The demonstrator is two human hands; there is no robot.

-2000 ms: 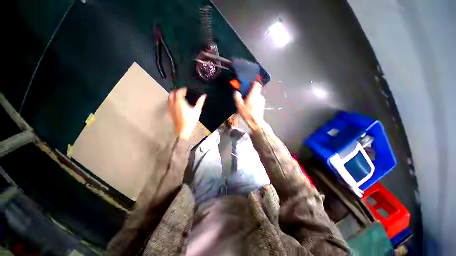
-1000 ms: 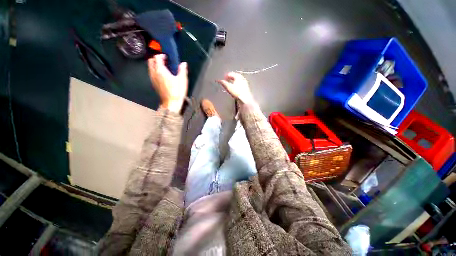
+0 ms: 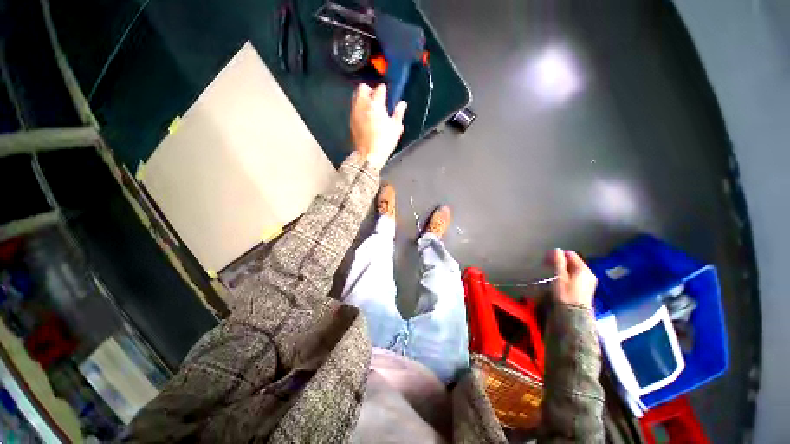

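The blue-black hot-glue gun [image 3: 398, 54] with an orange trigger lies on the dark green bench top beside a shiny round stand [image 3: 351, 49]. My left hand [image 3: 374, 126] is on the lower end of the gun's handle, fingers and thumb around it. My right hand [image 3: 575, 279] is out to the right above the floor, near the crate, with the thin pale cord [image 3: 522, 284] pinched between its fingertips. Part of the pale cord also runs from the gun over the bench edge. Black pliers [image 3: 292, 39] lie left of the stand.
A cream board [image 3: 242, 165] with yellow tape lies on the bench. A small dark cylinder [image 3: 462, 119] is at the bench corner. On the right are a red stool [image 3: 475, 310], a wooden-bead seat cover [image 3: 507, 392] and a blue crate [image 3: 713, 325] holding a white-framed item. My feet are below the bench.
My right hand has moved far to the right, drawing the pale cord out. My left hand stays at the gun. The view has turned, so the bench and crate appear shifted.
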